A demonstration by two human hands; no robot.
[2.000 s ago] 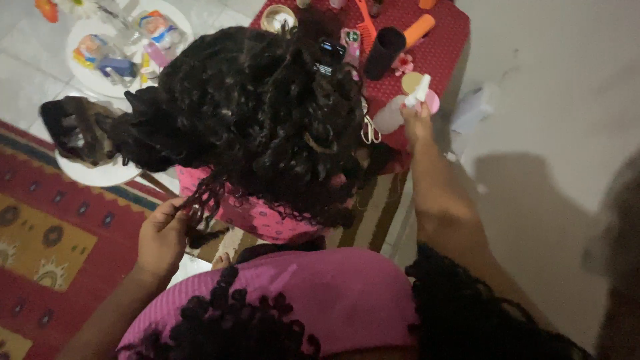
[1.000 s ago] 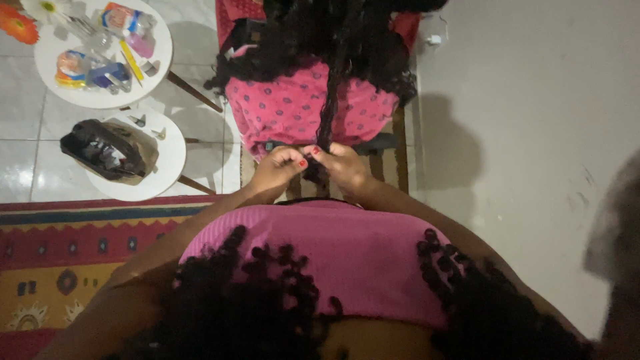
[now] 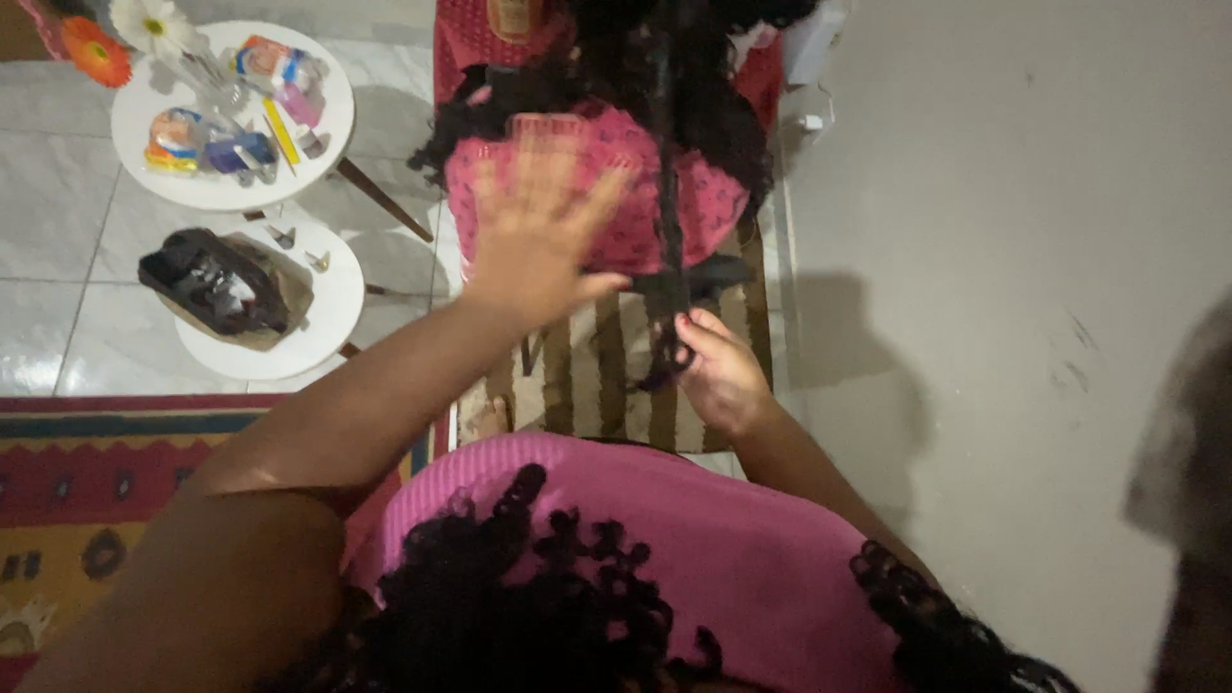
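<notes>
A seated person with dark curly hair (image 3: pixel 616 72) and a pink patterned top (image 3: pixel 712 207) has their back to me. One long, narrow lock of that hair (image 3: pixel 666 192) is drawn down toward me. My right hand (image 3: pixel 722 371) pinches the lock near its curly end, between thumb and fingertips. Blurred by motion, my left hand (image 3: pixel 539 212) is spread over the left part of the person's back, with its fingers apart and nothing seen in it. Whether it touches the top cannot be told.
Two round white tables stand at the left: the upper (image 3: pixel 231 197) bears packets, a yellow item and flowers, the lower (image 3: pixel 337 327) a dark open pouch (image 3: pixel 226 289) and small clips. A red surface (image 3: pixel 462 38) with a jar lies beyond the person. A wall (image 3: pixel 1011 241) rises at the right.
A second ago both my hands were together on the lock; my left hand has since let go and moved up and left. Earlier, my right hand held a white item over the red surface.
</notes>
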